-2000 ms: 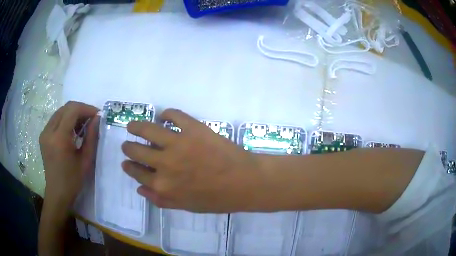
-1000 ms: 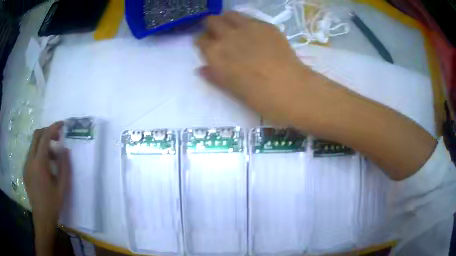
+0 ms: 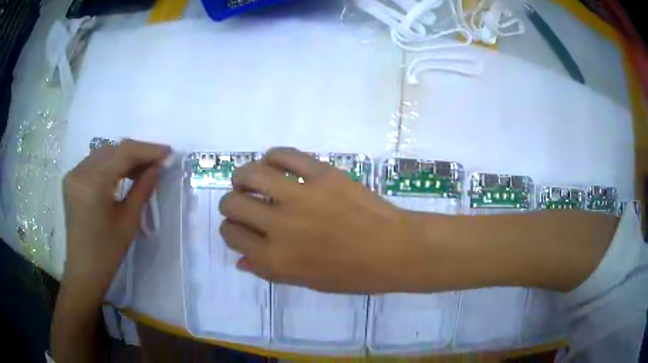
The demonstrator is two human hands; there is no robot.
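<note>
A row of white shells with green circuit boards at their far ends lies in front of me; the nearest to my left hand is the first full shell [image 3: 224, 283]. My left hand [image 3: 106, 213] pinches a thin white strap [image 3: 150, 216] beside that shell's far left corner; the strap hangs as a loop below the fingertips. My right hand [image 3: 305, 220] lies palm down over the first two shells, fingers bent and partly covering their boards. Its undersides are hidden, so any grip cannot be told. Another shell end with a board [image 3: 103, 144] shows behind my left hand.
At the far edge are the blue screw tray [image 3: 231, 8], cut off by the frame, a pile of white straps [image 3: 419, 25], one separate strap [image 3: 444, 65] and a dark flat bar [image 3: 558, 44]. A whitish strip [image 3: 57, 46] lies at far left. Yellow tape edges the foam sheet [image 3: 234, 92].
My right hand has come back from the far side near the blue tray to the shells. My left hand has moved up and now pinches a strap. One loose strap seen earlier is gone from the sheet.
</note>
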